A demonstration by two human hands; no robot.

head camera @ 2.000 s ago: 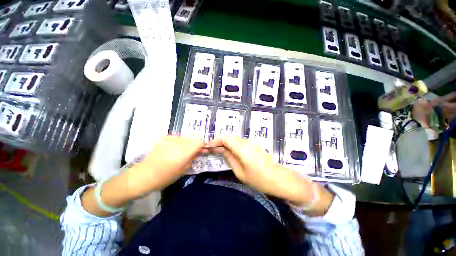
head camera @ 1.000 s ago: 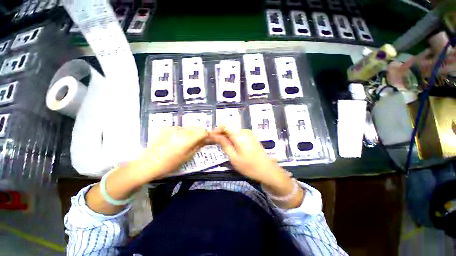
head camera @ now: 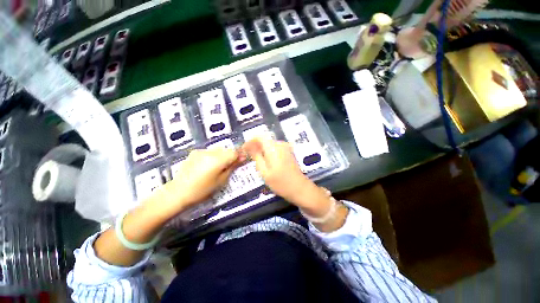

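My left hand [head camera: 204,171] and my right hand [head camera: 275,165] meet at the fingertips over the front row of the clear blister tray [head camera: 335,155]. The printed label strip [head camera: 89,118] runs from the upper left, and a printed part of it shows under my hands. Both hands pinch at its edge; the exact piece between the fingertips is too small to tell. White devices [head camera: 276,90] with dark ovals sit in the tray's pockets. My hands hide part of the front row.
A label roll [head camera: 52,181] lies at left beside stacked trays [head camera: 23,237]. At right are a white card [head camera: 365,123], a cream bottle [head camera: 370,41], a blue cord [head camera: 441,77] and a gold box [head camera: 487,83]. More trays [head camera: 290,25] lie on the green belt.
The view has turned and shifted right, so the tray appears tilted and further left. My hands stay together at the front row with fingertips meeting.
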